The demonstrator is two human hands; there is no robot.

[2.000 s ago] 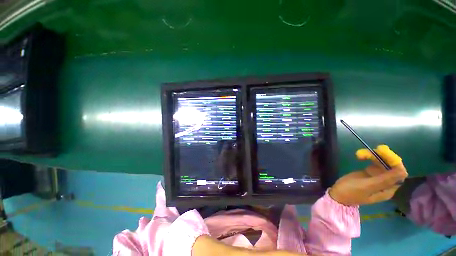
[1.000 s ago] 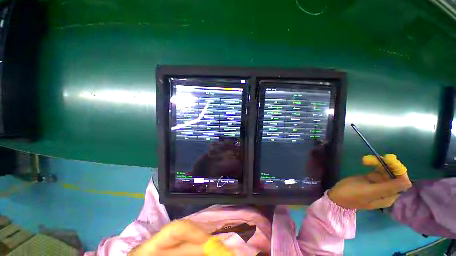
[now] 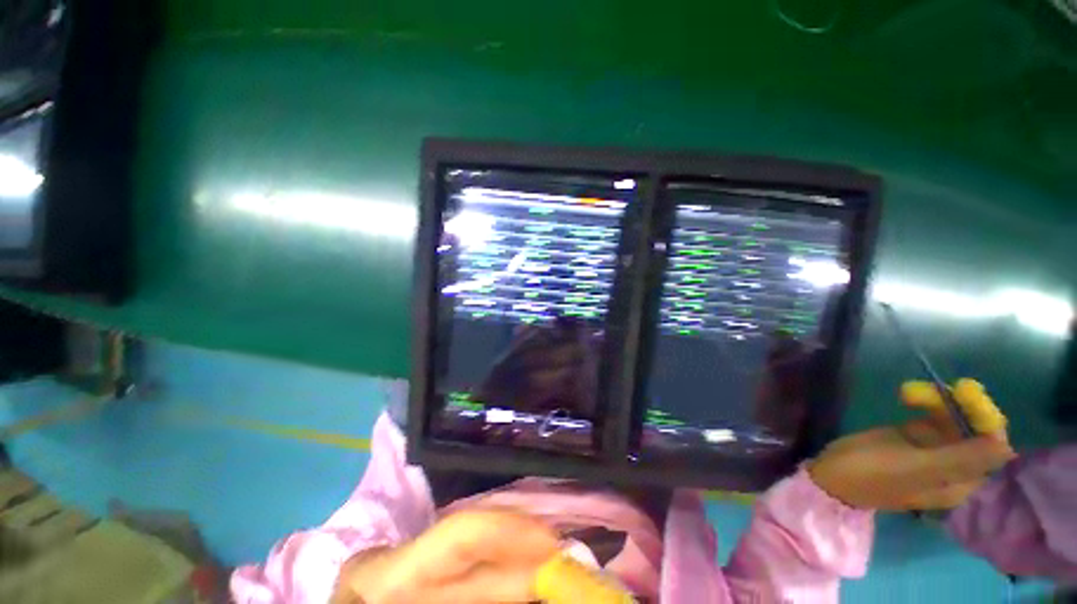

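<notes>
A black tray (image 3: 644, 478) lies on the green bench and holds two tablets side by side. The left tablet (image 3: 532, 295) and the right tablet (image 3: 744, 319) both show a dark test menu with rows of small text. My right hand (image 3: 915, 460), with yellow finger cots, holds a thin dark stylus (image 3: 919, 354) to the right of the tray, its tip over the bench. My left hand (image 3: 472, 560) is in front of my body below the tray, with a yellow finger cot. It is blurred and partly cut off, and nothing shows in it.
Another black tray with a tablet (image 3: 95, 177) stands at the far left. A neighbouring person's pink sleeve (image 3: 1027, 513) is at the right edge. A yellow-lined blue floor (image 3: 236, 395) shows below the bench edge. Brownish ribbed items (image 3: 59, 543) are at the lower left.
My left hand has come into view in front of my body; earlier mostly the forearm showed. My right hand still holds the stylus beside the tray. The view has shifted and tilted slightly.
</notes>
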